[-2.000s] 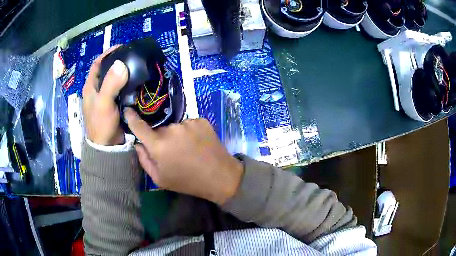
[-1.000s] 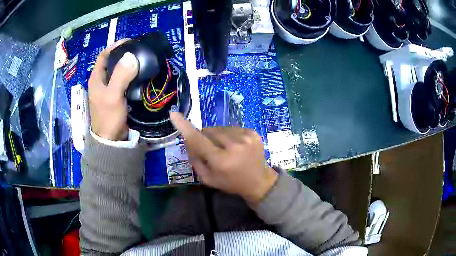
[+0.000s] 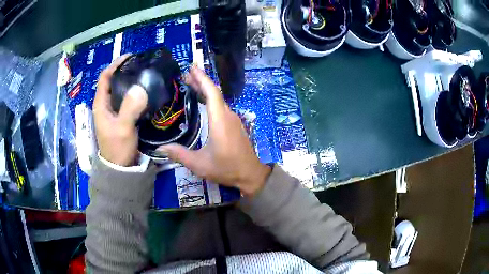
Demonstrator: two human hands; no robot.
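A black ball cover [image 3: 153, 80] is tilted over the left part of an open ball housing [image 3: 189, 126]. Red and yellow wires [image 3: 167, 115] show in the gap between them. My left hand [image 3: 120, 115] grips the ball cover, with the thumb on its dome and the fingers around its far left side. My right hand [image 3: 222, 139] is spread at the right side of the housing, thumb near its lower rim and fingers near its upper right. It holds nothing that I can see; whether it touches the rim is unclear.
An electric screwdriver [image 3: 224, 48] hangs right of the housing, before a screw feeder [image 3: 271, 43]. Several open camera units [image 3: 316, 45] stand at the back right, with a wall bracket [image 3: 421, 91] at the far right. A cardboard box [image 3: 434, 214] is below the bench; a clear plastic bag [image 3: 19, 75] lies left.
My right hand has gone from pointing a finger at the wires and rim to being spread around the housing's right side. My left hand still holds the ball cover.
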